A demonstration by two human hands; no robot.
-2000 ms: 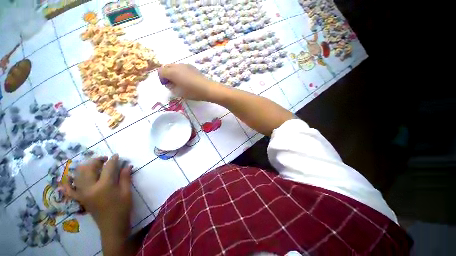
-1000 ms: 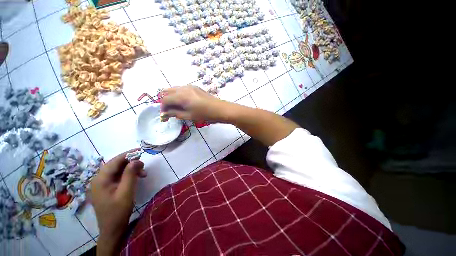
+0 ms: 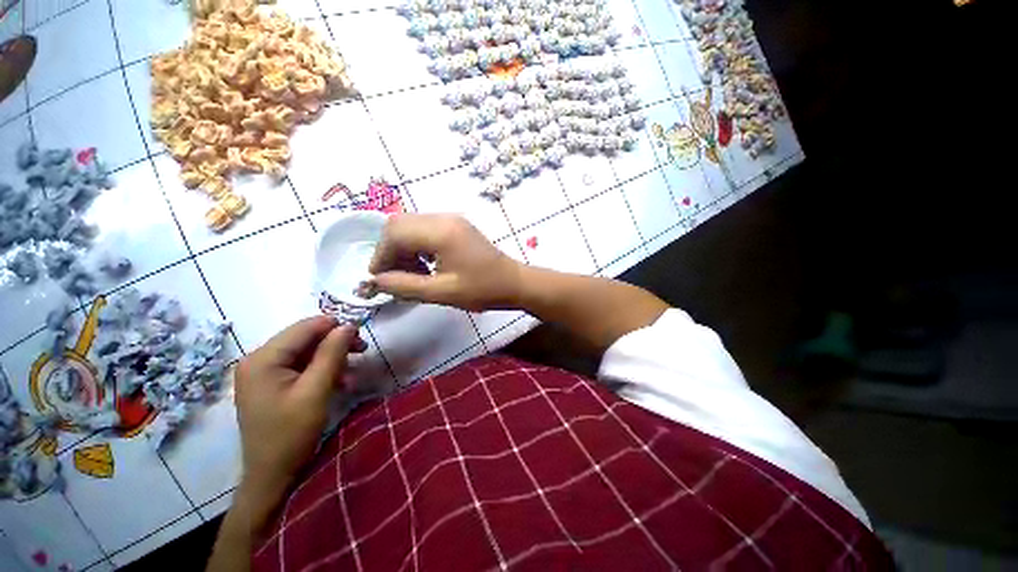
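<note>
The small white bowl (image 3: 338, 248) stands on the printed cloth before me, with pale contents. My right hand (image 3: 447, 263) is at the bowl's right rim, fingertips pinching a small piece, mostly hidden, over the bowl's near edge. My left hand (image 3: 293, 385) is just below the bowl and pinches a small grey piece (image 3: 344, 317) between thumb and finger. The two hands are close but apart. The orange pieces (image 3: 240, 95) lie in a heap beyond the bowl. Grey pieces (image 3: 167, 358) lie in loose heaps at the left.
Joined pale pieces (image 3: 547, 112) stand in rows at the far right of the orange heap. Mixed-colour pieces (image 3: 737, 78) crowd the table's right edge. The printed tablecloth (image 3: 257, 251) has a black grid and food pictures. The maroon checked apron (image 3: 536, 469) is at the near edge.
My left hand has risen from the grey heap and now holds a grey piece near the bowl. My right hand has come from beside the orange heap to the bowl's near rim.
</note>
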